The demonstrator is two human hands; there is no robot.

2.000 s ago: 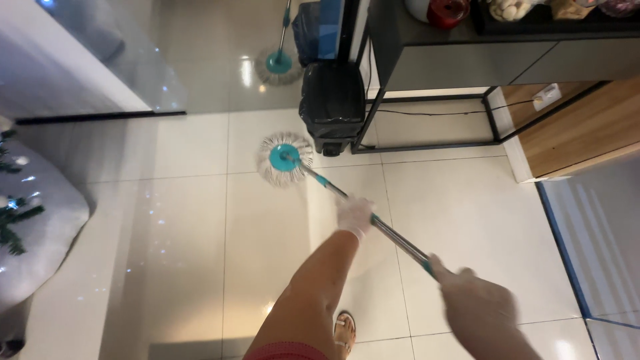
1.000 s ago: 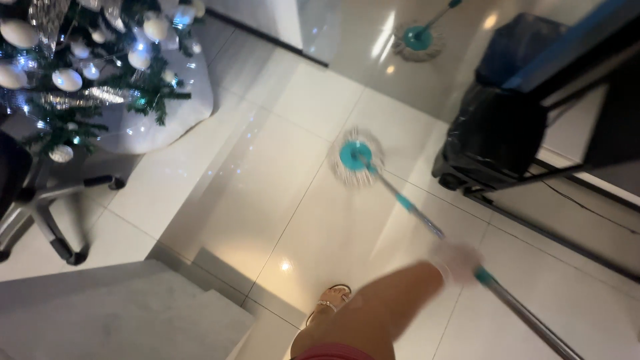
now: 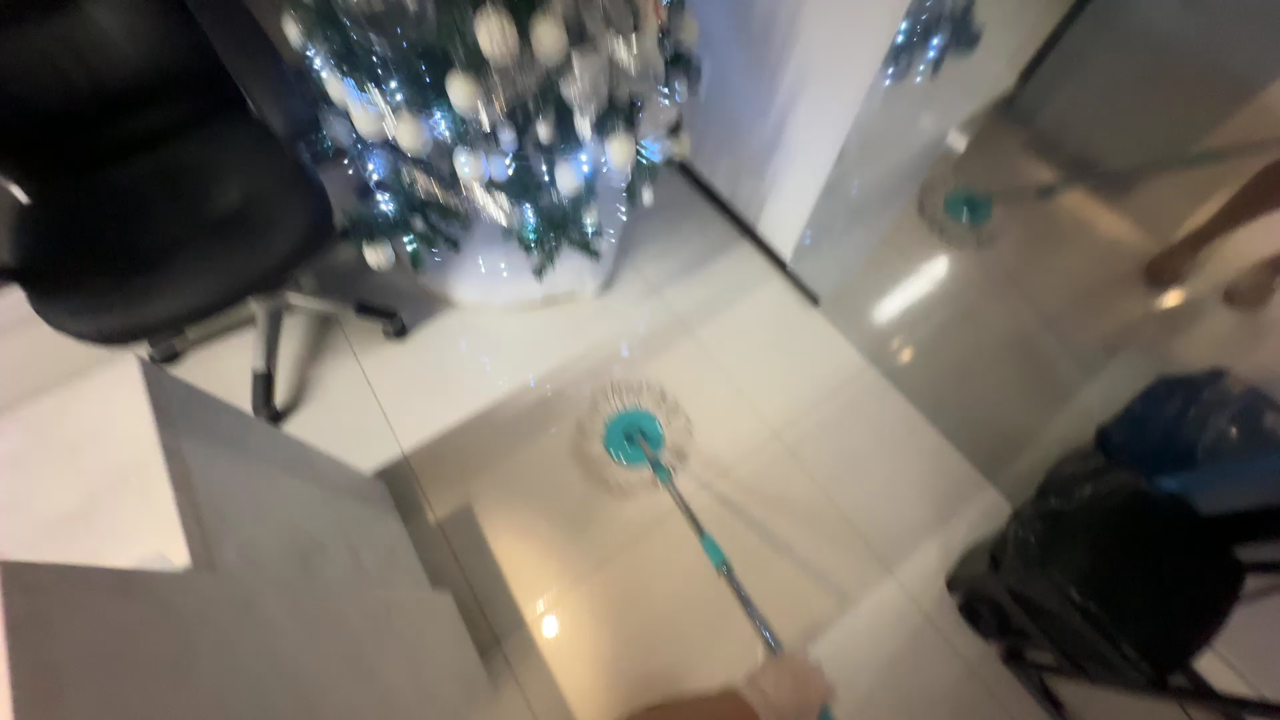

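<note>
A round spin mop head with a teal disc [image 3: 633, 437] and pale strands lies flat on the glossy tiled floor [image 3: 700, 620]. From its disc a metal mop handle [image 3: 742, 597] with teal joints slants down to the right. One hand, which looks like my left hand [image 3: 790, 688], is closed around this handle at the bottom edge, blurred by motion. My right hand is out of the frame. A mirror-like surface at the upper right shows a reflection of the mop head.
Behind the mop stands a decorated Christmas tree [image 3: 500, 130] on a white base. A black office chair [image 3: 160, 190] is at the upper left, with stepped light stone blocks [image 3: 300, 500] below it. A bin with a black bag [image 3: 1110, 560] stands at the right.
The view has swung left, bringing the chair and tree closer in. The mop head has moved from beside the black-bagged bin to the floor in front of the tree. My right hand has left view.
</note>
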